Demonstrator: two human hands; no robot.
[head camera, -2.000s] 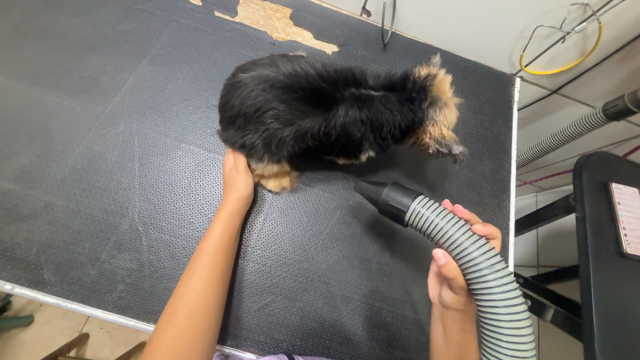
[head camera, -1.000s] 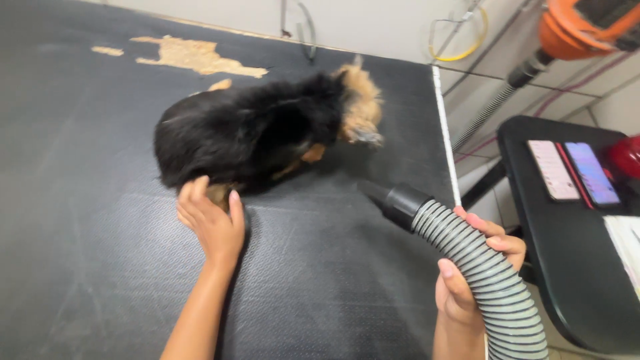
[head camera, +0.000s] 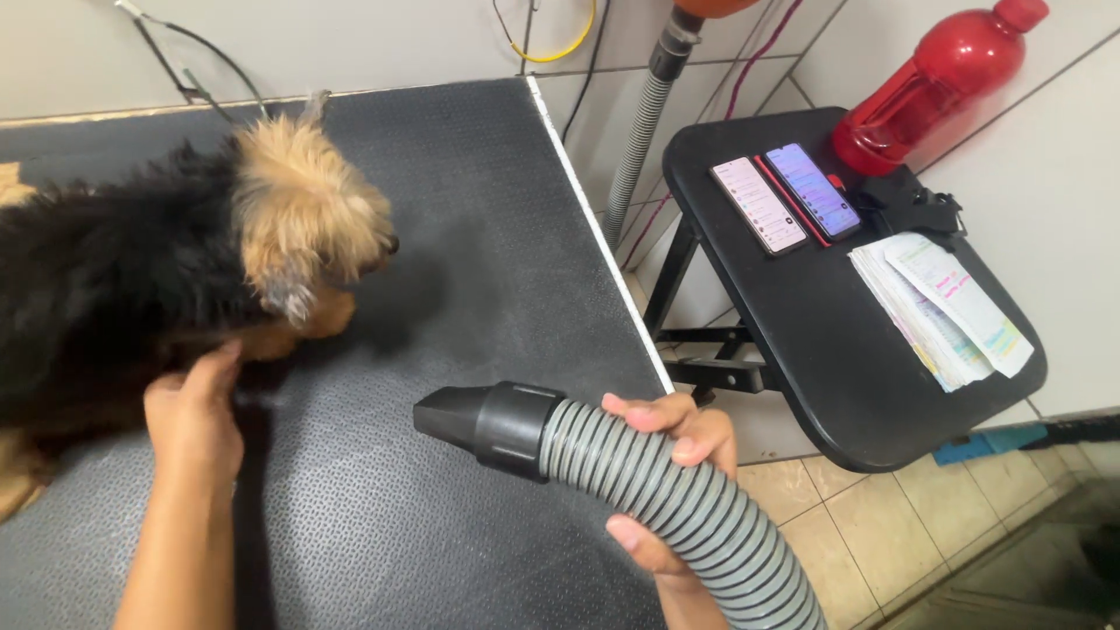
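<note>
A small black and tan dog (head camera: 131, 254) stands at the left on a black textured tabletop (head camera: 490, 245), its tan head turned toward the right. My left hand (head camera: 197, 411) is at the dog's underside behind the front legs, fingers partly hidden by fur; whether it grips is unclear. My right hand (head camera: 678, 472) is wrapped around a grey ribbed hose (head camera: 674, 490). The hose ends in a black flat nozzle (head camera: 490, 429), which points left over the tabletop, apart from the dog.
Right of the table, a black side table (head camera: 787, 324) holds two phones (head camera: 759, 206), (head camera: 812, 192), a red plastic bottle (head camera: 936, 87), a black strap (head camera: 914, 210) and papers with writing (head camera: 945, 306). Another ribbed hose (head camera: 639, 149) hangs by the tiled wall.
My left hand has moved from the dog's rear to its underside near the front legs. The right hand still holds the hose. The view has shifted to the right and closer.
</note>
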